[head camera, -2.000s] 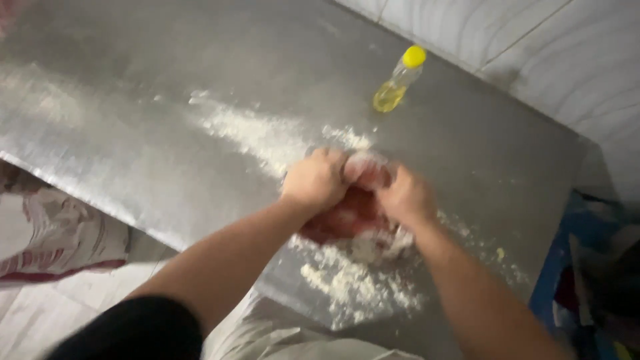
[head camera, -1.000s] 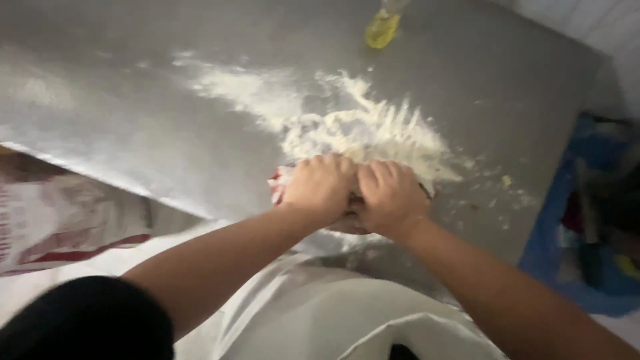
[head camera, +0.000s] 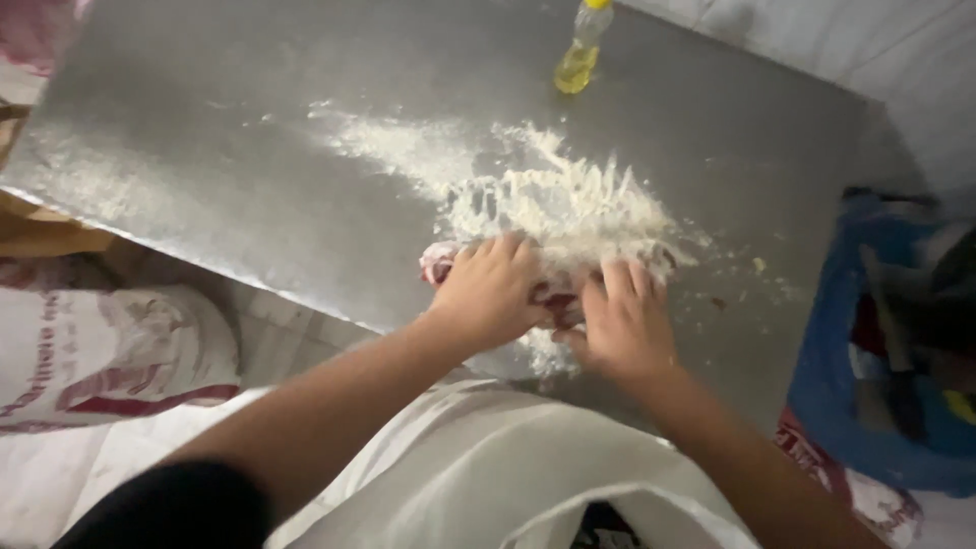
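Note:
A reddish, flour-dusted mass (head camera: pixel 440 261), dough or meat, lies on the grey metal table (head camera: pixel 229 183) under both hands; which of the two cannot be told. My left hand (head camera: pixel 492 290) presses on its left part, fingers bent over the top. On its right part rests my right hand (head camera: pixel 629 316), fingers bent and spread. The middle of the mass shows red between the hands, and the rest is largely covered. White flour (head camera: pixel 564 202) is smeared beyond the fingertips, with more near the apron. Past the flour stands a clear bottle of yellow liquid (head camera: pixel 577 69) with a yellow cap.
A blue container (head camera: pixel 827 366) holding dark items is beyond the right edge of the table. Printed white sacks (head camera: pixel 175 343) stand on the floor at left. A white apron (head camera: pixel 488 457) hangs against the near edge. A tiled wall (head camera: pixel 900 46) borders the far right.
Two seconds ago my hands held the mass bunched up; now it lies lower and wider under them. My hands have moved apart since one second ago. Flour beyond them has become streaked.

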